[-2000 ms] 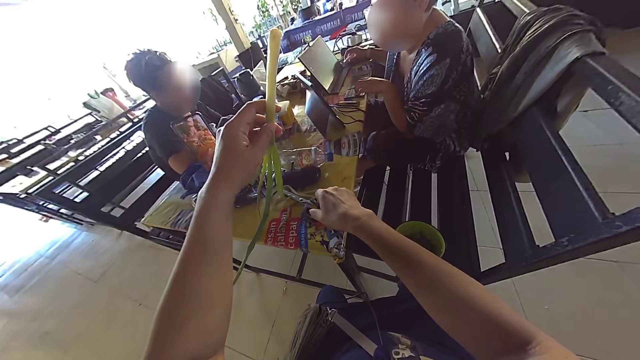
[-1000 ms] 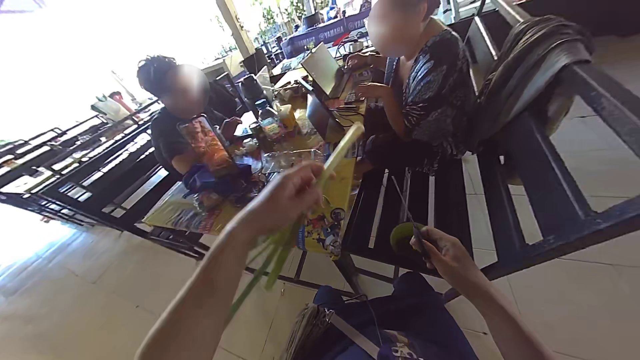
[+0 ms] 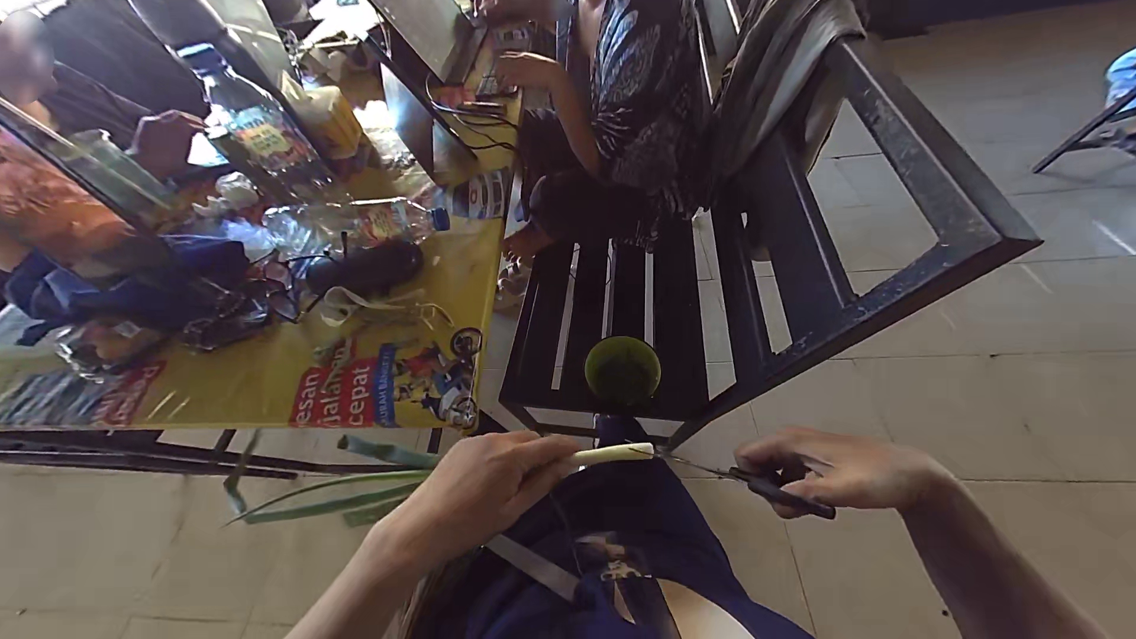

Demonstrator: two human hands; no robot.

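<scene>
My left hand (image 3: 501,479) grips a leek or large spring onion (image 3: 612,454) held level above my lap, its pale end pointing right and its long green leaves trailing left behind the hand. In my right hand (image 3: 839,470) is a pair of scissors (image 3: 772,488) with dark handles. Their thin blades reach left to the tip of the pale end and seem to touch it; how far apart the blades are is hard to tell. A round green bowl (image 3: 622,371) stands on the black slatted bench just beyond the stalk, with something dark green inside.
The yellow-covered table (image 3: 222,390) at left bears plastic bottles (image 3: 382,222), a dark glasses case (image 3: 377,266), bags and laptops. A person (image 3: 648,115) sits on the black metal bench (image 3: 941,266); another sits across the table. A cloth (image 3: 785,71) hangs over the bench's back.
The stalk, upright and then slanted before, now lies level and lower. My right hand has brought the scissors to its pale end. The view has tilted down.
</scene>
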